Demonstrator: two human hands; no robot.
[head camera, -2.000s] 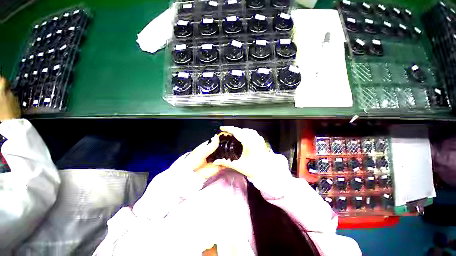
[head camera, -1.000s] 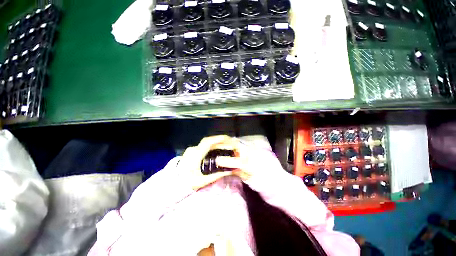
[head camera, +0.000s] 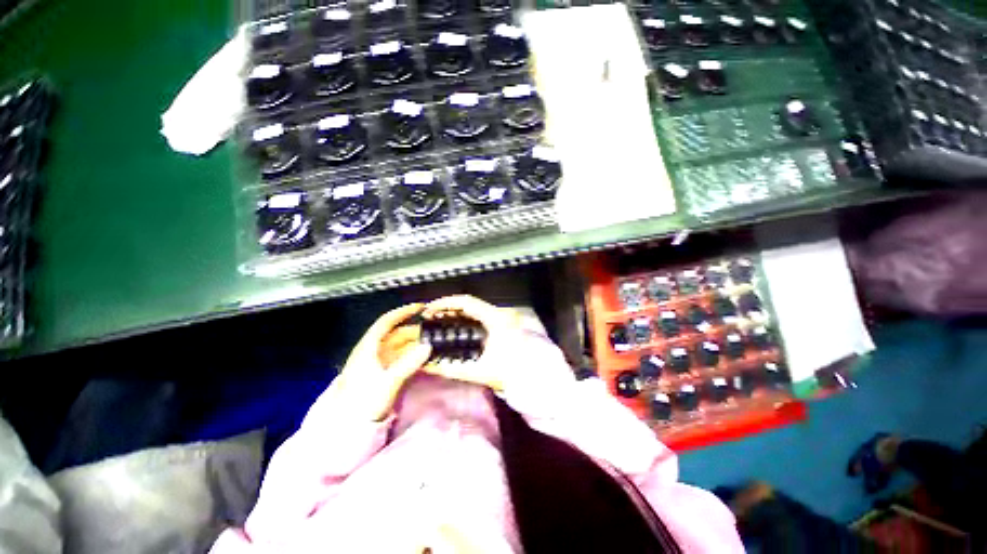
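Note:
A small black round ribbed part (head camera: 455, 339) is held above the lap, below the bench edge, with its ribbed side showing. My left hand (head camera: 392, 352) grips it from the left, with yellowish fingertips around it. My right hand (head camera: 507, 344) holds its right side, fingers bent over the top and under it. Both hands are slightly blurred. A clear blister tray (head camera: 411, 240) of black parts with tiny white labels lies on the green bench directly ahead.
White crumpled cloth (head camera: 206, 108), left of the tray; white paper (head camera: 606, 141), right of it. A part-filled tray (head camera: 747, 179) and tall stacked trays (head camera: 947, 162) stand further right. A red crate (head camera: 693, 431) carries another tray below bench level. Grey fabric (head camera: 162, 487) lies lower left.
The view has swung right and tilted, so the bench trays sit further left. The part has turned in my hands and now shows several ribs across it. Both hands still hold it.

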